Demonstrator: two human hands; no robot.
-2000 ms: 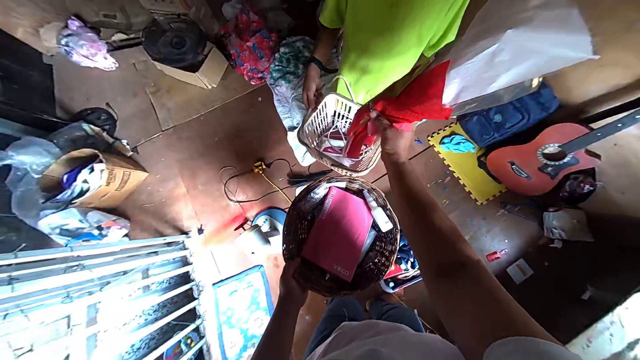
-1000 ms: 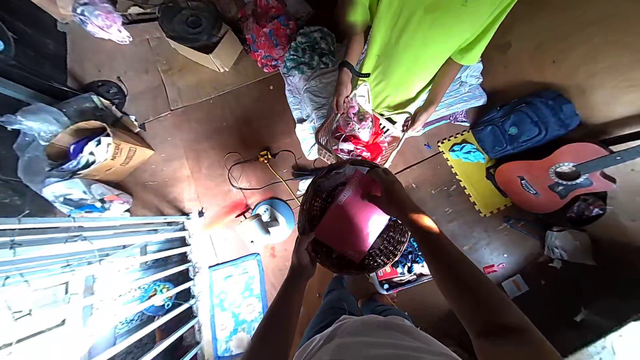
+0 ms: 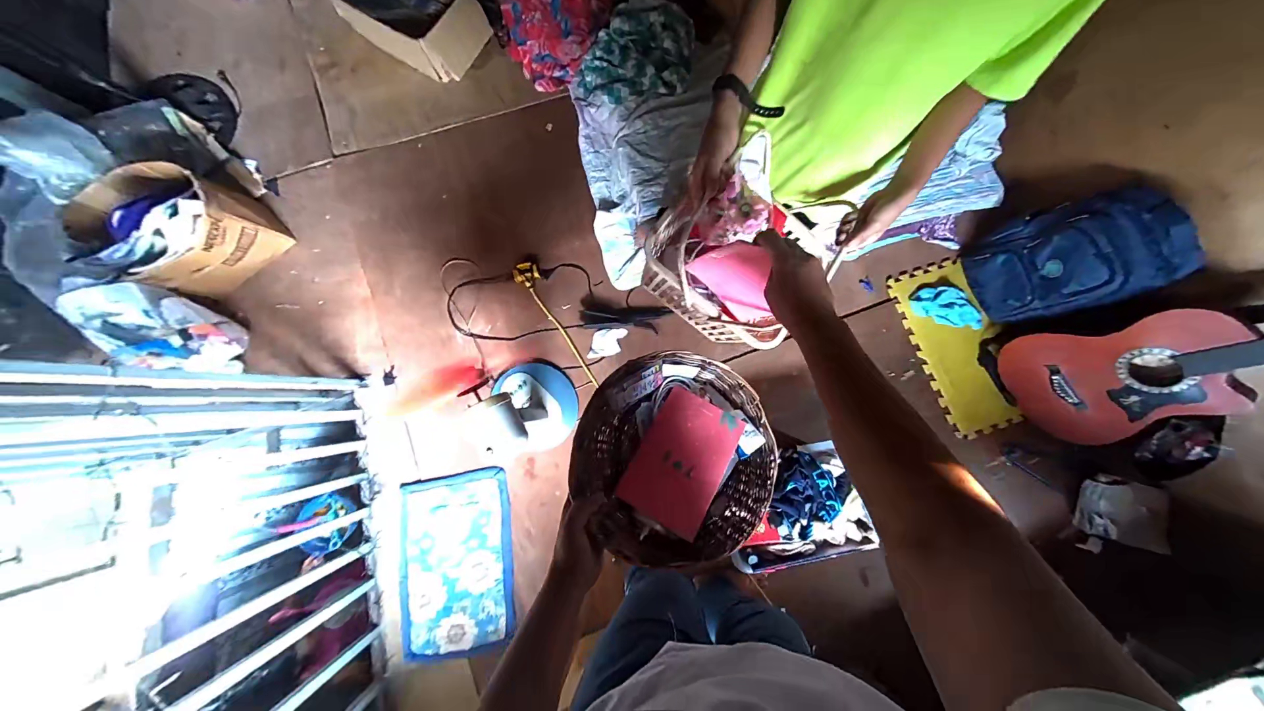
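My left hand (image 3: pixel 583 538) grips the near-left rim of a round brown wicker basket (image 3: pixel 750 494). In that basket lie a dark pink book or box (image 3: pixel 681 462) with writing on it, and other small items. My right hand (image 3: pixel 798 281) reaches over a light plastic basket (image 3: pixel 691 306) and holds the edge of a bright pink flat item (image 3: pixel 733 278). Pink and red things lie in the light basket beside it. A person in a lime-green shirt (image 3: pixel 889 89) has both hands at the light basket.
On the floor are a blue-and-white fan or lamp base (image 3: pixel 553 405), a cable with a yellow plug (image 3: pixel 526 273), a blue floral mat (image 3: pixel 456 563) and a tray of clothes (image 3: pixel 854 523). A guitar (image 3: pixel 1076 370) and blue backpack (image 3: pixel 1086 257) lie right, a cardboard box (image 3: pixel 232 242) left, near white bars (image 3: pixel 247 592).
My right hand has moved from the wicker basket to the light basket with the bright pink item. A dark pink book or box now shows on top in the wicker basket.
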